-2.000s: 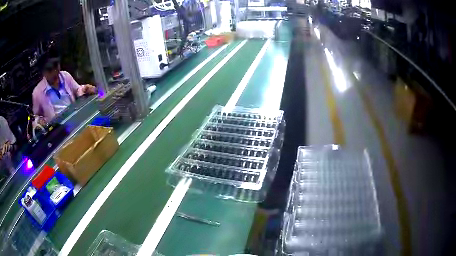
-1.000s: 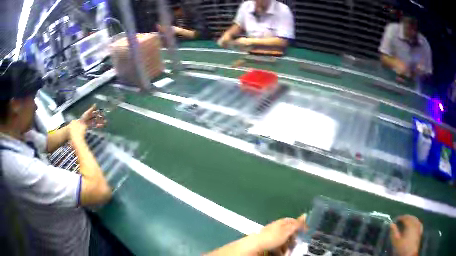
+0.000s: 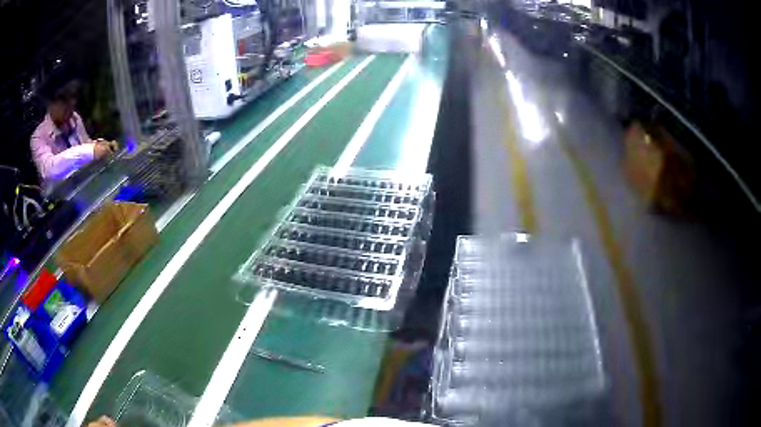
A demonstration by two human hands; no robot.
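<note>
A clear blister tray [image 3: 338, 238] with rows of small dark parts lies on the green line ahead. At the bottom left, the corner of another clear tray [image 3: 154, 400] shows, cut off by the lower edge. A fingertip of my left hand [image 3: 102, 422] shows at that tray's left side; the rest is out of the picture. A forearm with a pale sleeve crosses the bottom edge; its hand is not in view. A thin dark stick, tweezers or a pen [image 3: 286, 360], lies alone on the line.
Pale clear stacked trays [image 3: 521, 325] stand at right, beside the walkway. At left are a blue bin [image 3: 52, 329] with a small red bin [image 3: 39, 289], an open cardboard box [image 3: 108, 248] and metal posts [image 3: 173, 92]. A person [image 3: 65, 146] in pink works behind them. A red tray [image 3: 324, 57] lies farther back.
The view has swung from the neighbour and middle trays back to the dark-filled tray and the right-hand trays. Both hands were on a clear tray one second ago; now only a fingertip and forearm show.
</note>
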